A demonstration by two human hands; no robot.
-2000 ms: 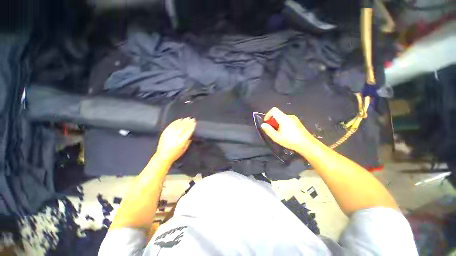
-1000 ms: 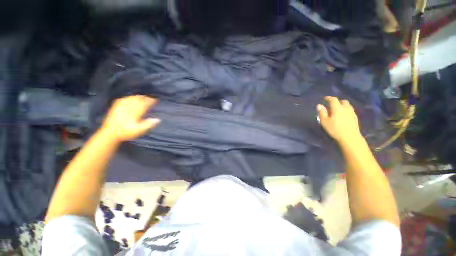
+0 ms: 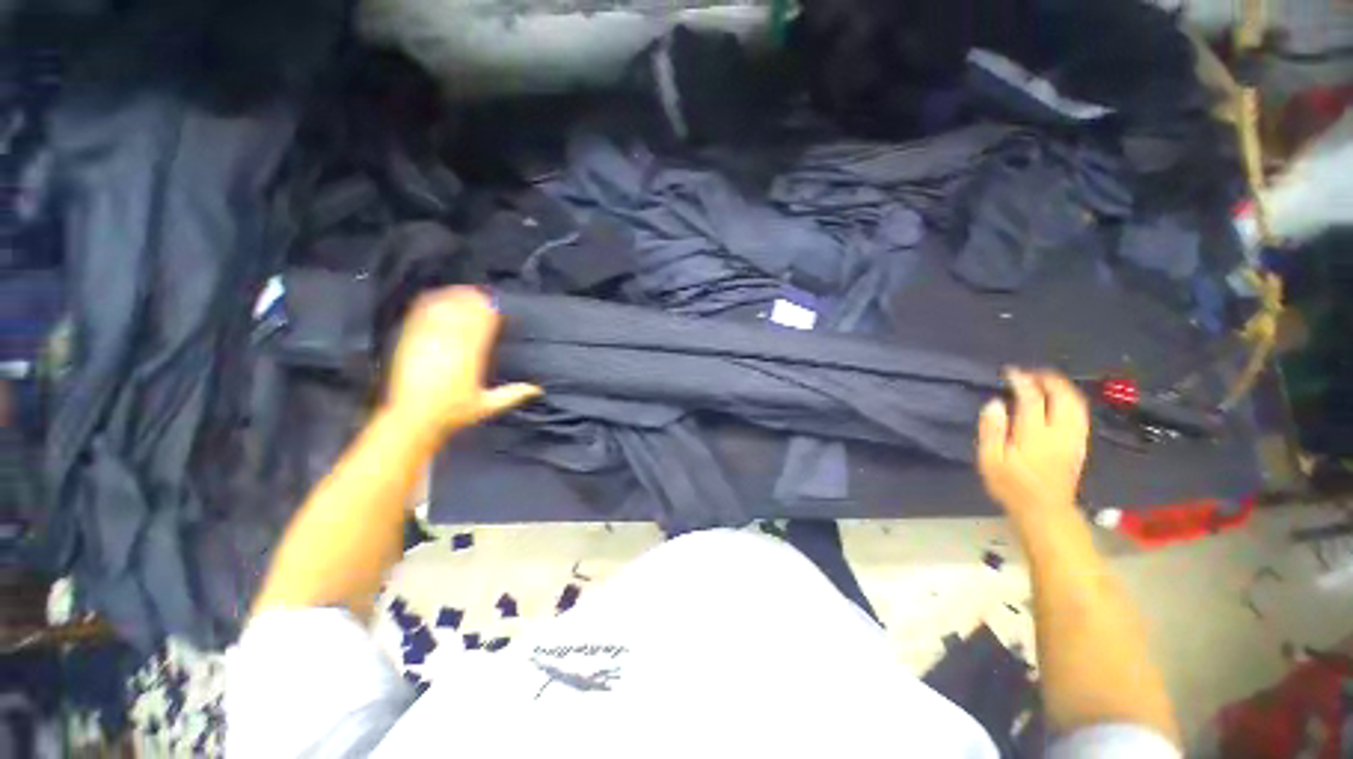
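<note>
A dark grey garment, finely striped and long and narrow, lies stretched sideways across the table and over the narrow board. My left hand holds its left part, thumb pointing right. My right hand is on its right end, fingers bent on the cloth. The board's left end shows beyond my left hand. A small white label lies just behind the garment. The steam iron, with its red patch, rests to the right of my right hand.
Crumpled dark cloth lies at the back of the table pad. Dark garments hang at the left. The yellowish hose runs down at the right. A bright red flat piece is at the right front edge. Dark scraps litter the pale floor.
My right hand let go of the iron after the earliest frame and now is on the garment's right end. The view has shifted left. The garment lies straighter, with both hands on it.
</note>
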